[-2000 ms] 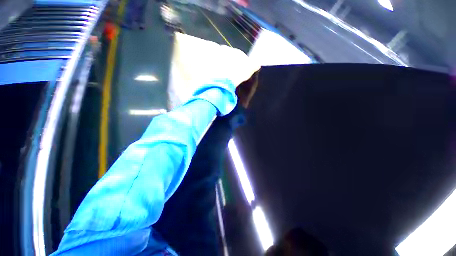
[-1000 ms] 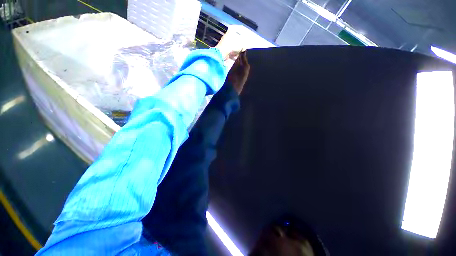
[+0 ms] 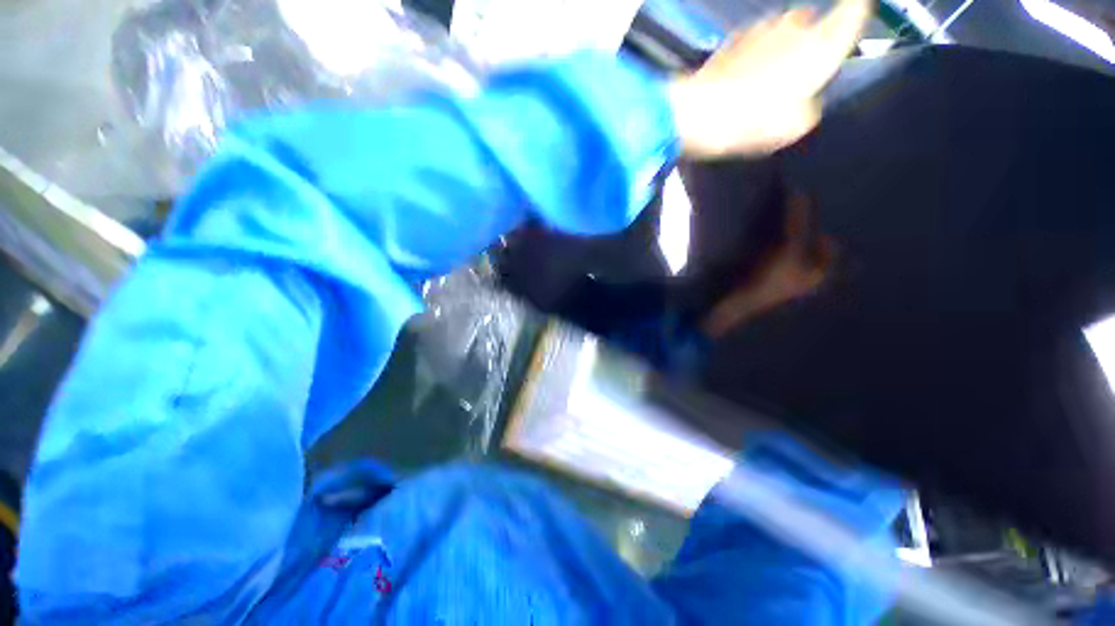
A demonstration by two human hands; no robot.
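A large glossy black panel [image 3: 966, 245] fills the right side, tilted, with lights reflected in it. My left hand [image 3: 768, 83] is blurred at the panel's upper left edge. Its fingers are extended and it does not visibly grip the edge. Its reflection shows in the panel, set apart from the hand. My right hand is not visible. A blue sleeve [image 3: 795, 514] shows at the lower right, beside and partly behind the panel. A blurred pale bar [image 3: 831, 538] crosses in front of this sleeve along the panel's lower edge; what it is cannot be told.
Crumpled clear plastic film [image 3: 183, 86] lies over a white foam tray with a thick rim [image 3: 73, 220] at the upper left. A white foam block [image 3: 538, 27] stands at the top. A pale tray-like frame [image 3: 611, 422] is below the panel on the green floor.
My view has turned and tipped down. My left hand has moved right in the picture and its fingers have straightened. The panel has tilted and now shows further right. A pale frame has come into view below.
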